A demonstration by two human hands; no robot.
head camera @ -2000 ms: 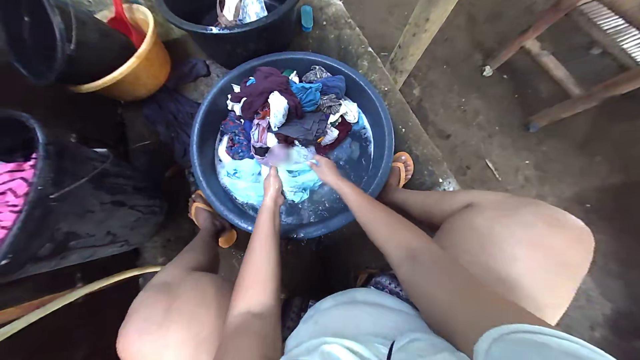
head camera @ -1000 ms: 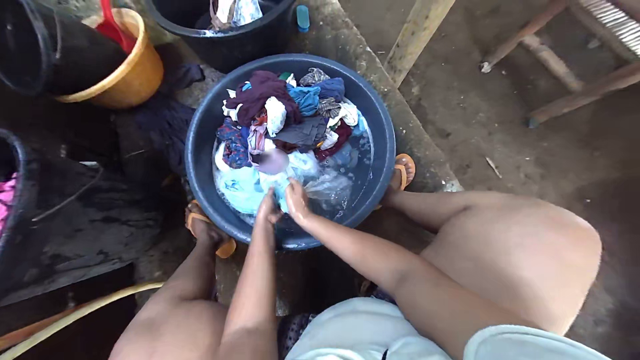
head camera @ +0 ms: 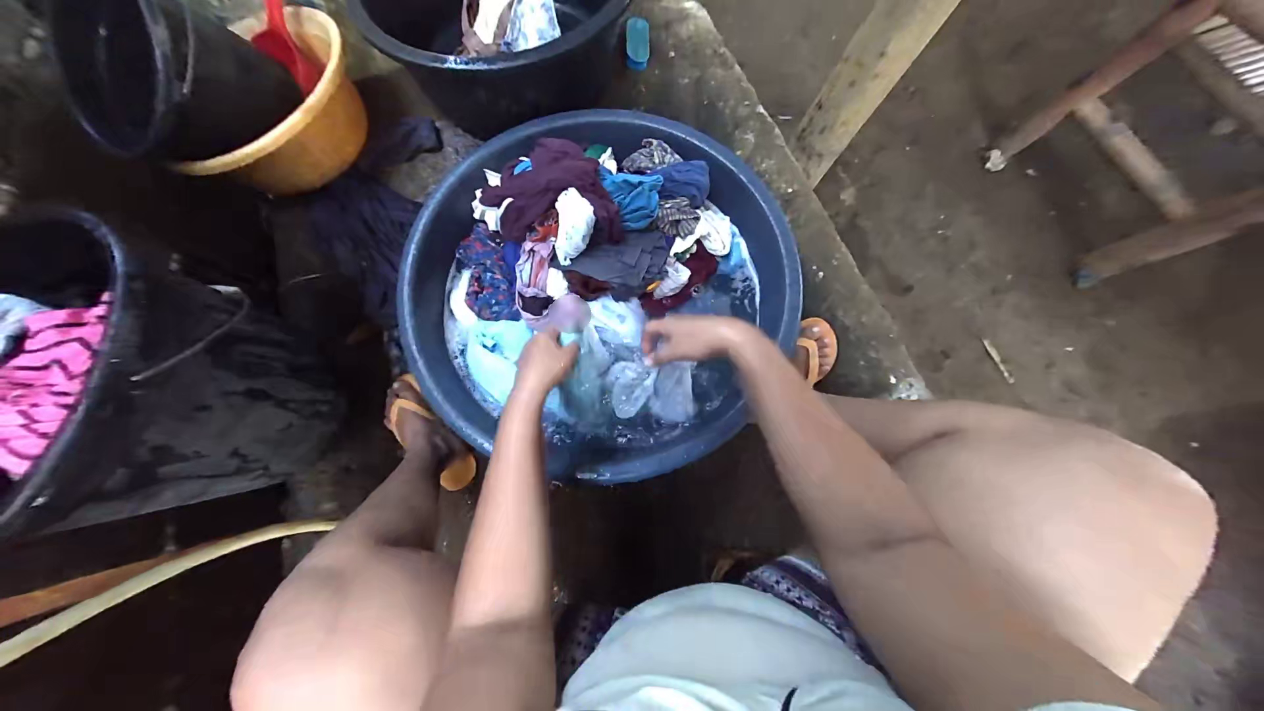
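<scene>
A blue round plastic basin (head camera: 782,296) holds soapy water and a heap of clothes, with a dark maroon cloth (head camera: 553,183) on top. My left hand (head camera: 549,357) is closed on a pale blue-green wet cloth (head camera: 585,390) in the near part of the basin. To its right, my right hand (head camera: 696,339) hangs over the wet, whitish cloth (head camera: 637,385) with its fingers curled; whether it grips anything is not plain. A light blue cloth (head camera: 494,357) lies in the water at the basin's left.
A black tub (head camera: 494,84) stands behind the basin. An orange pail (head camera: 316,148) with a black bucket (head camera: 227,89) is at the upper left. Another black bucket (head camera: 118,326) holds pink striped cloth (head camera: 49,385). Wooden furniture legs (head camera: 1136,158) stand at the upper right.
My hands, close together over the near side of the basin one second ago, are now apart, the right one farther right. The wet cloth between them has changed shape.
</scene>
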